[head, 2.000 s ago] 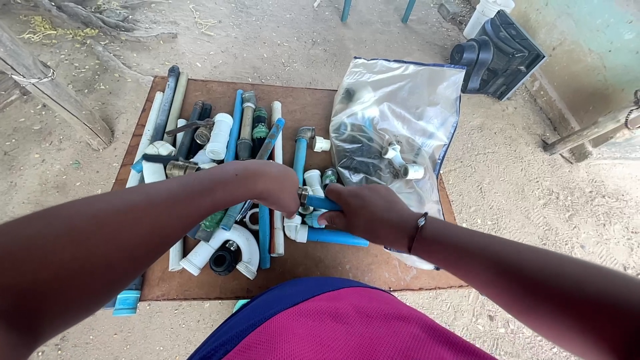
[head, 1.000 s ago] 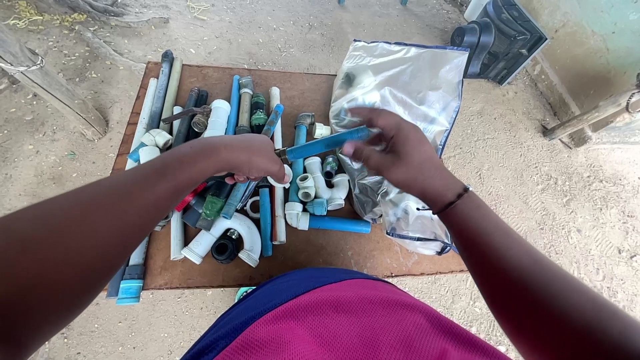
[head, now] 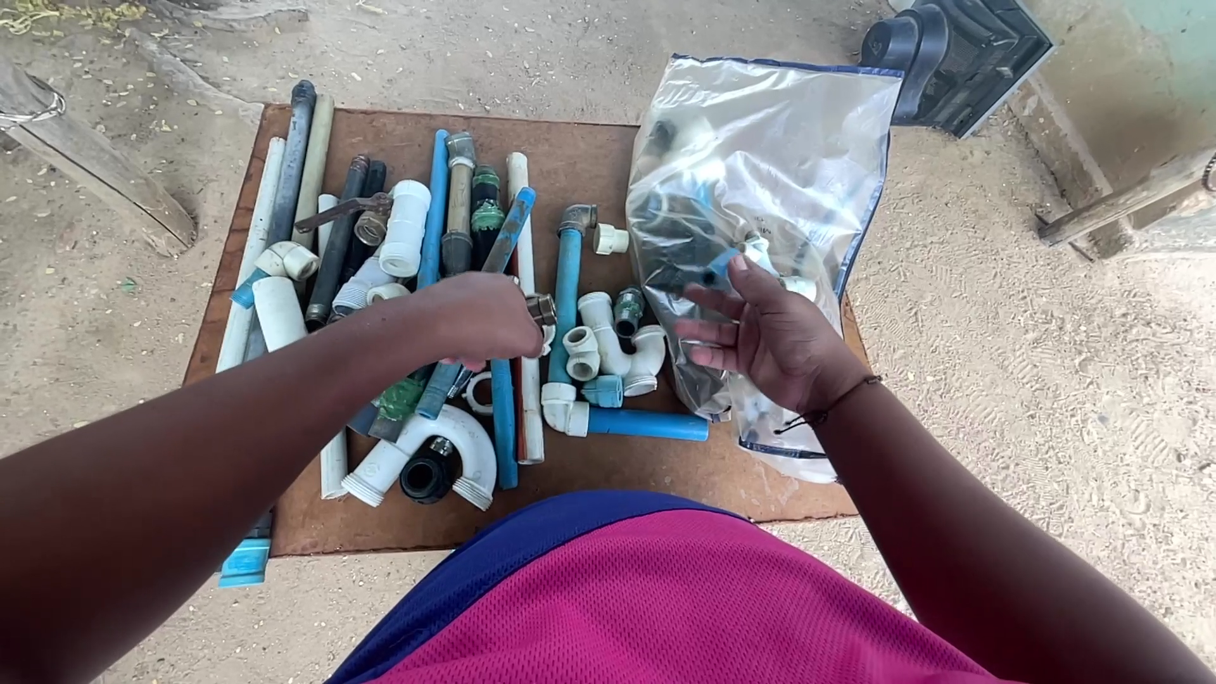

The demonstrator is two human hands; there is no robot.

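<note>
My left hand [head: 489,318] is closed around a metal pipe fitting [head: 541,310], whose end shows past the fingers; the rest is hidden. Under and around it lie blue, white and grey pipe pieces. With fingers spread and palm turned up, my right hand [head: 760,332] is over the lower part of a clear plastic bag [head: 769,123] of fittings and holds nothing. Between the hands lie a blue pipe with a metal elbow [head: 567,275], a white curved trap piece [head: 617,347], a white tee fitting [head: 581,353] and a blue pipe with a white elbow [head: 646,424].
The brown board [head: 399,532] carries several more pipes, a white U-bend [head: 418,446] and a black fitting [head: 429,473]. A wooden post [head: 104,166] stands at the left. Black equipment [head: 950,57] sits on the sandy ground at the upper right, by a wall.
The short blue pipe seen between my hands a second ago is no longer there. My right hand has moved down and opened over the bag. My left hand remains above the pipes.
</note>
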